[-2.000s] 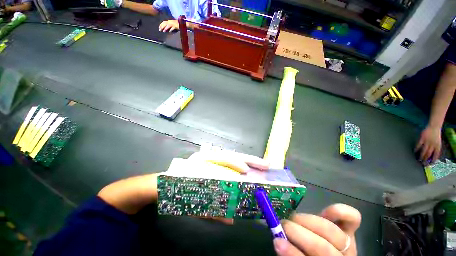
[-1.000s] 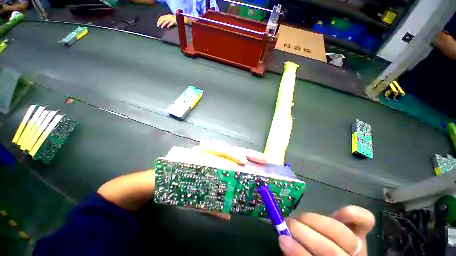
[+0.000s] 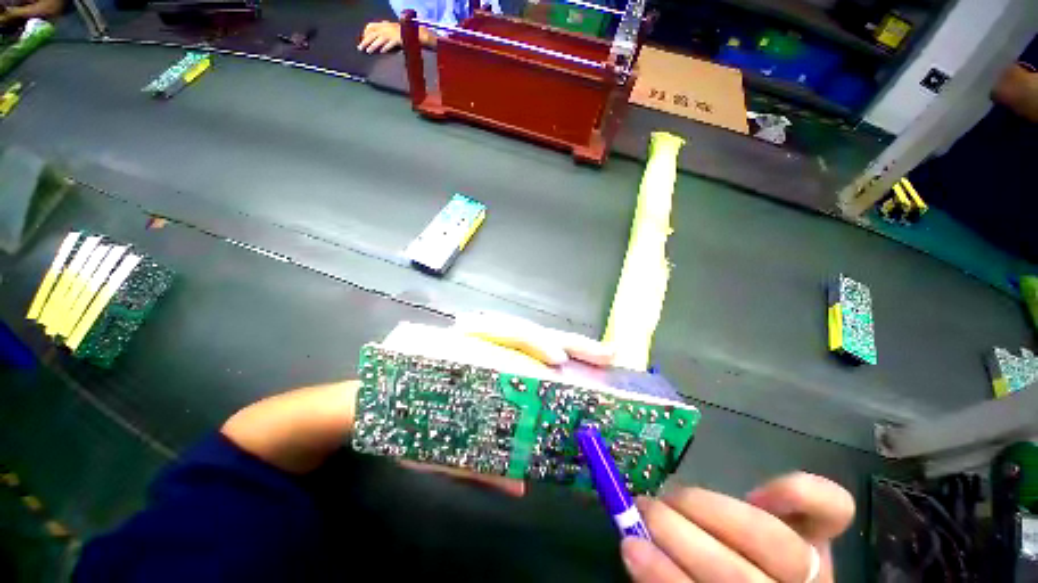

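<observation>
A green circuit board [image 3: 438, 410], its face dotted with silver joints and crossed by a paler green strip, is held up with that face towards me. My left hand [image 3: 535, 339] grips it from behind; the fingers show over its top edge and the palm is hidden by the board. My right hand [image 3: 728, 535] holds a purple marker pen [image 3: 611, 484] at the lower right. The pen's upper end is at the board's face, right of the pale strip; I cannot tell if it touches.
A yellow-green bar [image 3: 644, 256] lies across the dark green belt [image 3: 307, 159]. Loose boards [image 3: 449, 233] lie on the belt, with a row of boards [image 3: 100, 298] at left. A red-brown rack [image 3: 518, 91], cardboard [image 3: 689, 88] and a person's hand [image 3: 381, 37] are opposite. A grey post stands right.
The loose boards on the belt have shifted right. The held board has tilted and moved slightly up. The pen tip has moved a little left over the board. The person's hand at right is gone from view.
</observation>
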